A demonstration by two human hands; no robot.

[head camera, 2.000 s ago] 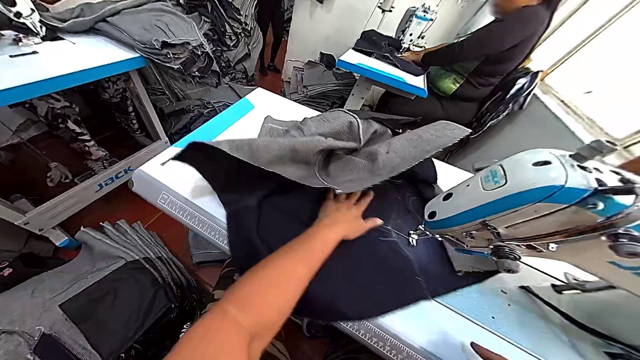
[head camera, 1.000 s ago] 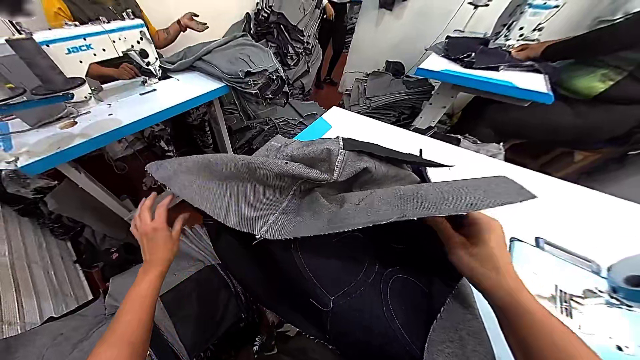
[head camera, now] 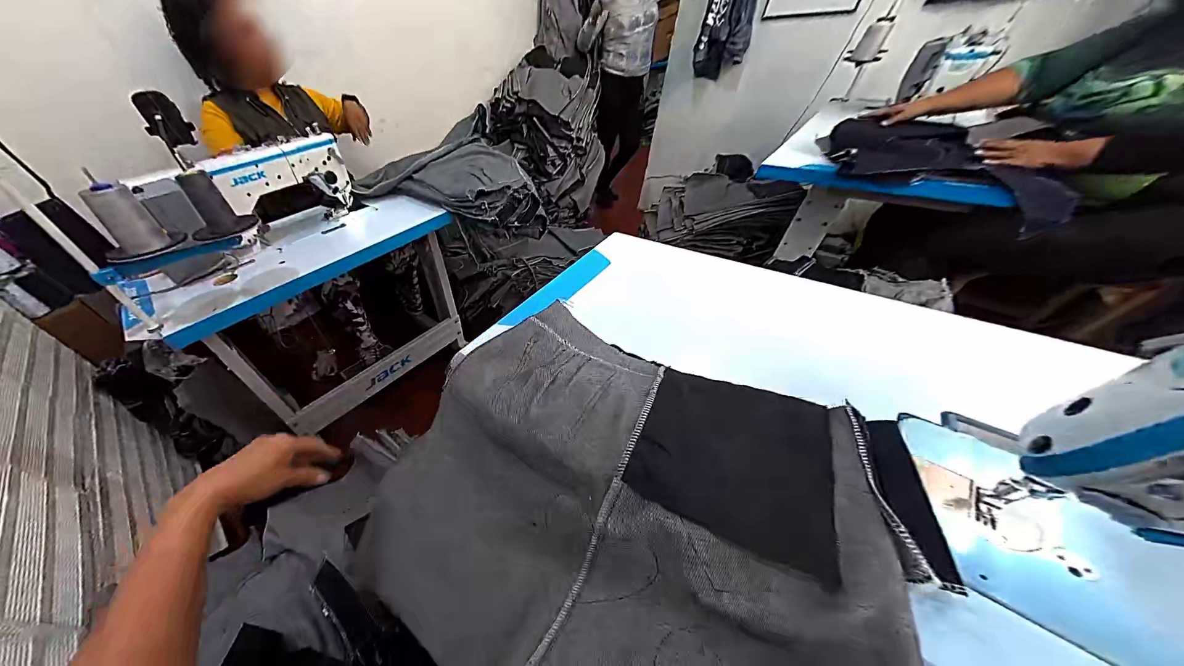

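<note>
A grey denim garment piece lies over the white sewing table and hangs off its near edge. It has overlocked seams and a black pocket-lining panel. My left hand is left of this piece, over a pile of grey and black cut denim; its fingers are partly curled, and whether they grip cloth is unclear. My right hand is out of view. At the right, the sewing machine head stands beside the metal needle plate, near the garment's right edge.
Another sewing machine stands on a blue-edged table at the left, with a person behind it. At the upper right a co-worker's hands rest on dark denim. Denim heaps lie on the floor between the tables. Striped material is at the far left.
The garment, lifted between both hands a second ago, now lies spread on the table with its grey side and black panel up. My left hand is off it; my right hand has left the view.
</note>
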